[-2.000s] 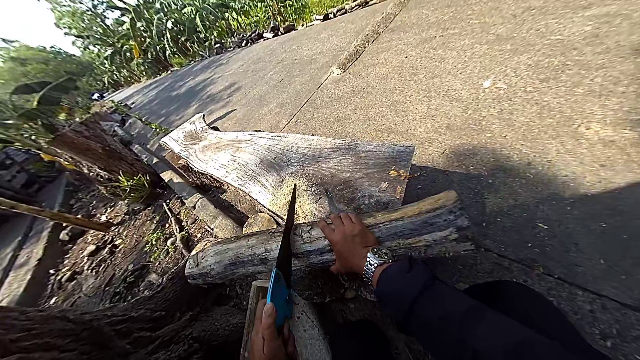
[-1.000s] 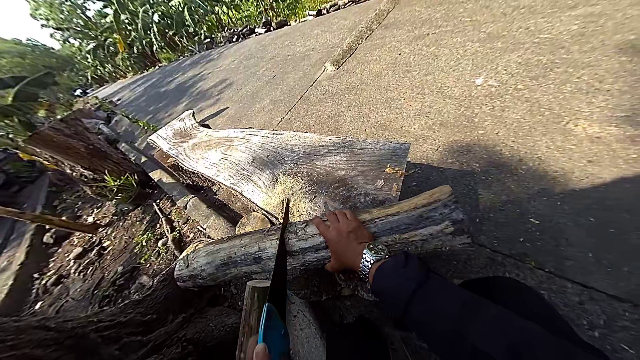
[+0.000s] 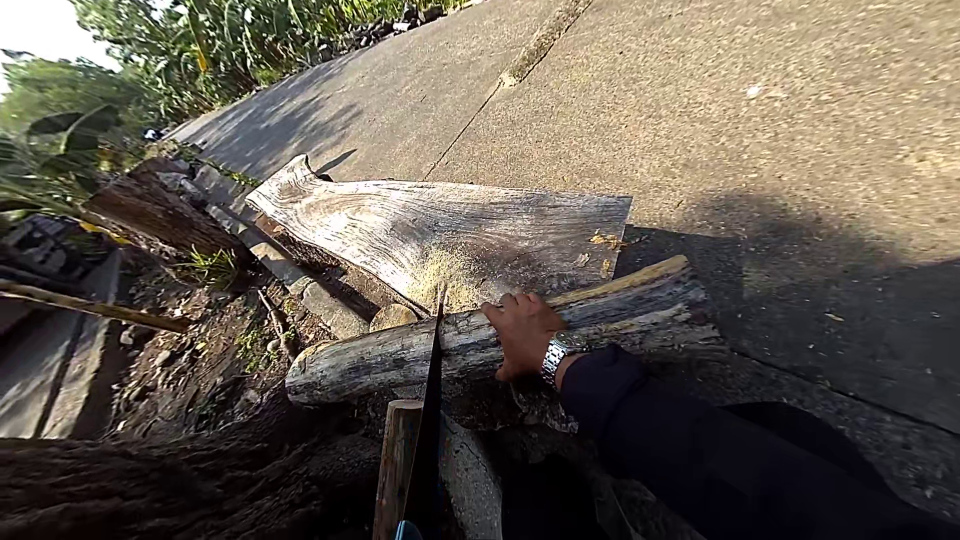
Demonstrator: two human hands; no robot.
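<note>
My right hand (image 3: 523, 331), with a metal-band watch at the wrist, grips the top of a weathered log (image 3: 390, 356), its fingers curled over the far side and the thumb toward me. A handsaw's dark blade (image 3: 430, 405) lies across the log, left of my right hand. Only the tip of its blue handle (image 3: 407, 531) shows at the bottom edge; my left hand is out of view below. Beyond the log lies a wide weathered wood slab (image 3: 390, 225). Pale sawdust (image 3: 442, 274) is heaped on the slab near the blade's tip.
An upright cut wooden piece (image 3: 397, 465) stands beside the blade. A thick tree trunk or root (image 3: 187, 480) fills the lower left. A stump (image 3: 161, 210), border stones (image 3: 330, 307) and a pole (image 3: 97, 306) are at left. Concrete paving (image 3: 712, 120) stretches behind and to the right.
The saw has moved down toward the bottom edge, and its blade tip is now close to the log. My left hand, seen on the handle earlier, has left the view. My right hand stays on the log.
</note>
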